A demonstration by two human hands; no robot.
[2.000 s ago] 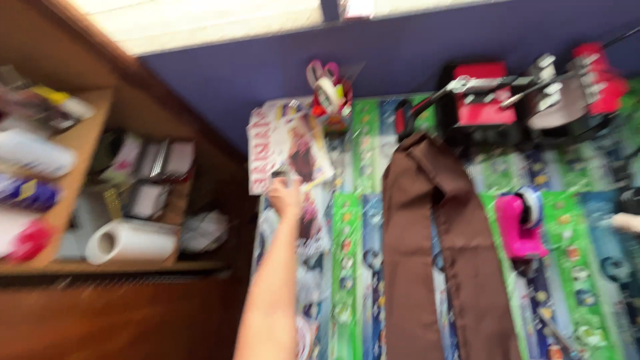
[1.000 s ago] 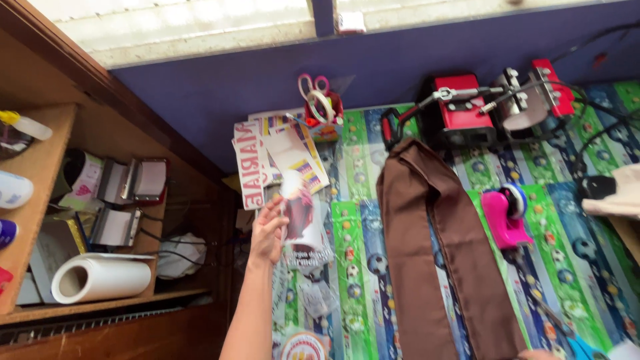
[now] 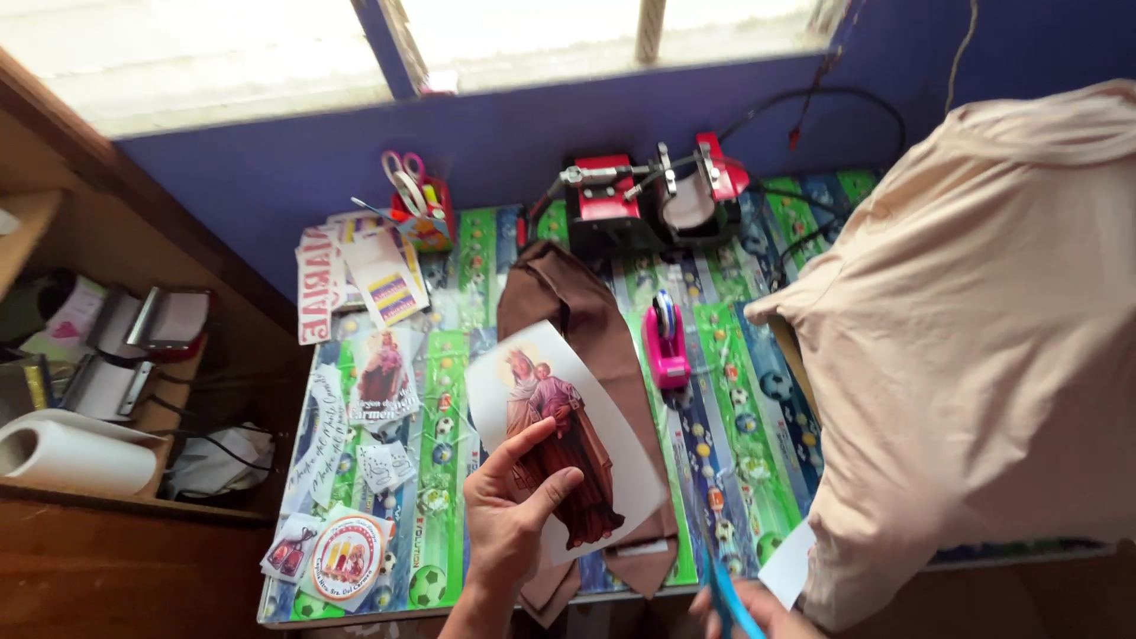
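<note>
My left hand pinches a white printed sheet bearing a picture of a robed figure with a child, held above a folded brown fabric strip. At the bottom right edge, my right hand holds blue-handled scissors, partly out of view and blurred, with their blades pointing up. A pink tape dispenser stands just right of the brown fabric. Left of the fabric lie a smaller printed figure cutout and a round printed sticker.
A pen holder with scissors, a red mug press and cables line the wall. Beige garments fill the right side. Printed sheets lie at the table's back left. Shelves on the left hold a white paper roll.
My left hand, at the table's left side earlier, has moved right with the printed sheet, now over the brown fabric. The view has shifted, bringing in the beige garments.
</note>
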